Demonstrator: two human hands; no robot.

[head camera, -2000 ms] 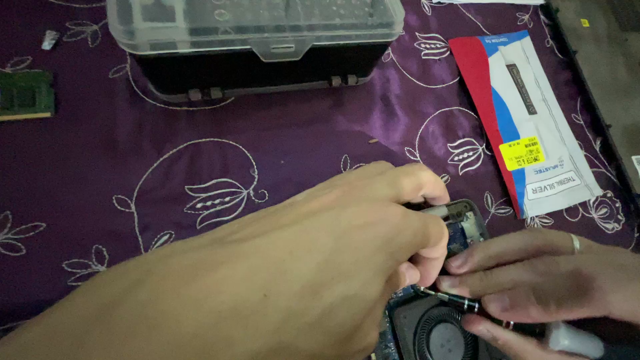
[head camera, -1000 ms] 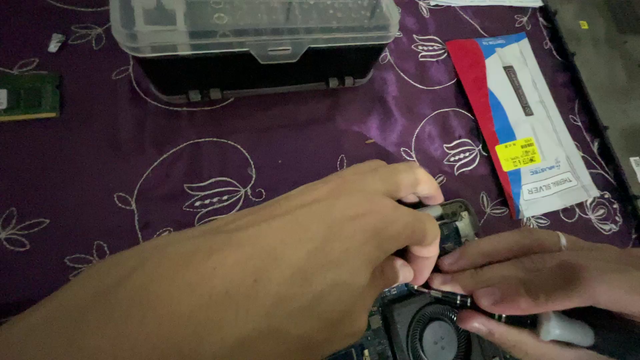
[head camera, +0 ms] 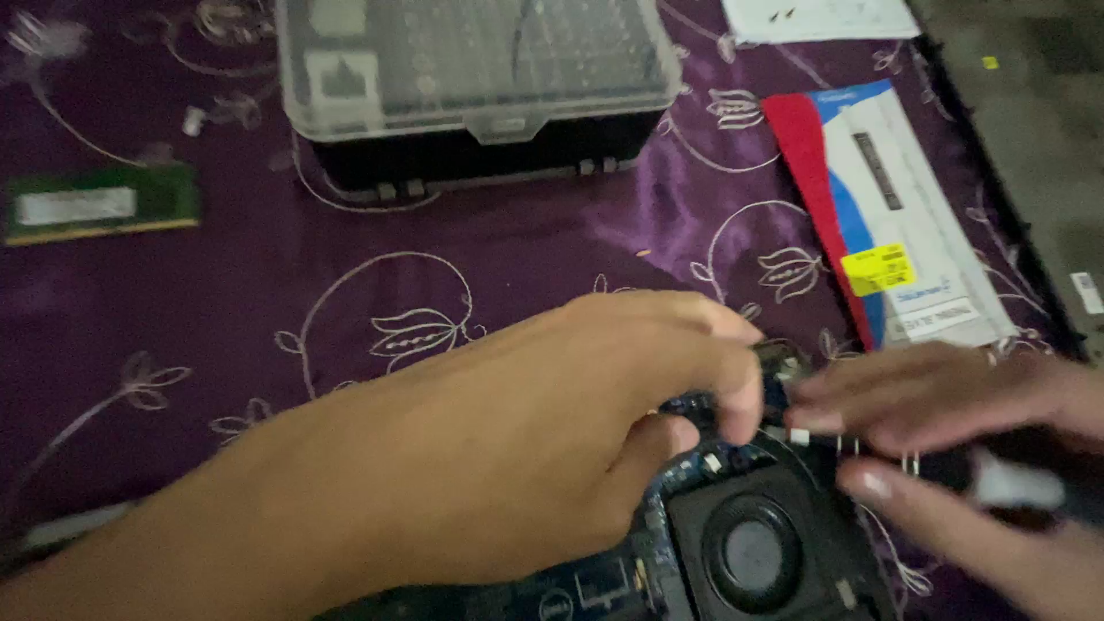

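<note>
An opened electronic device lies at the lower right, its blue circuit board (head camera: 595, 582) and black cooling fan (head camera: 755, 552) exposed. My left hand (head camera: 552, 431) reaches over the board, thumb and index finger apart above its upper part; whether something thin is between them is unclear. To the right of it, my right hand (head camera: 940, 414) holds a slim black tool with metal rings (head camera: 871, 448), perhaps a screwdriver, between thumb and fingers. The tool points left, toward the board above the fan. Its tip is blurred.
A black organizer case with a clear lid (head camera: 483, 69) stands at the back. A green memory module (head camera: 103, 205) lies at left. A red, blue and white packet (head camera: 897, 216) is at right, with white paper (head camera: 819, 17) behind it. The embroidered purple cloth (head camera: 517, 233) lies underneath.
My right hand has lifted slightly from the device, with the tool still in it, and its thumb is further from the fingers. The view has shifted left.
</note>
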